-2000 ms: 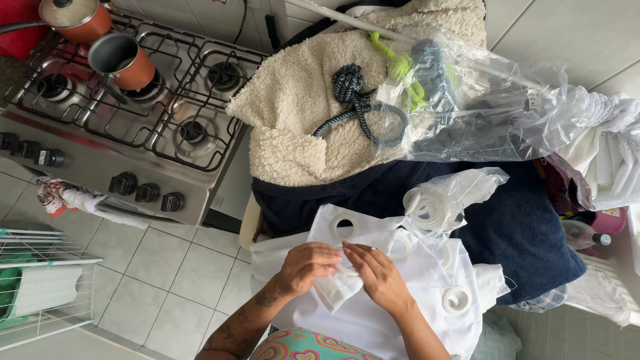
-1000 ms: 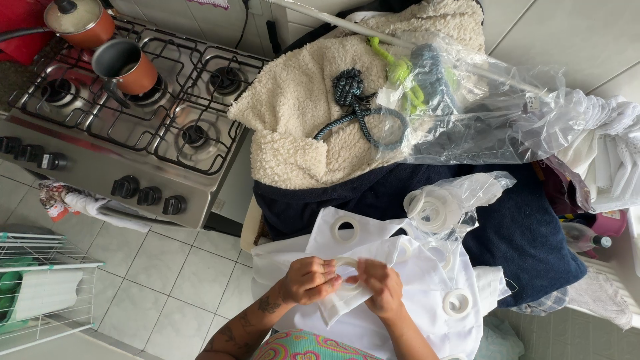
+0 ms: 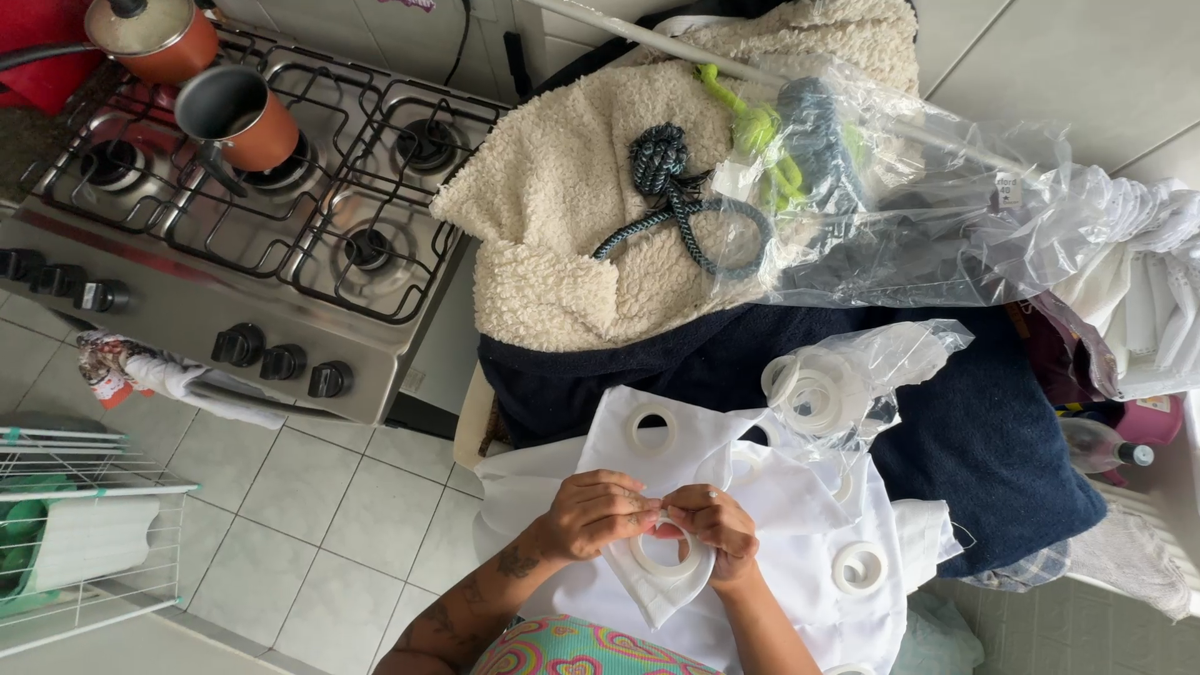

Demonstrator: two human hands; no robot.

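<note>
White curtain fabric (image 3: 600,600) with plastic eyelet rings along its edge lies over my lap and the dark blue cloth. Both my left hand (image 3: 600,516) and my right hand (image 3: 714,527) pinch the upper rim of one white eyelet ring (image 3: 667,568), set around a hole near a corner of the fabric. Their fingertips almost meet at the ring's top. Another eyelet ring (image 3: 651,429) sits in the fabric just above my hands, and one more (image 3: 859,568) lies to the right. Beyond them, a clear plastic bag (image 3: 825,389) holds several loose white rings.
A gas stove (image 3: 356,319) with a saucepan (image 3: 239,117) and a lidded pot (image 3: 155,42) stands at the left. A cream fleece (image 3: 562,187) bears a knotted rope toy (image 3: 661,164). A wire rack (image 3: 84,534) is at the lower left, a plastic bottle (image 3: 1102,445) at the right.
The ring between my hands now faces upward with its opening in view; one second ago it was seen more edge-on. My hands have shifted slightly and their fingertips have come close together.
</note>
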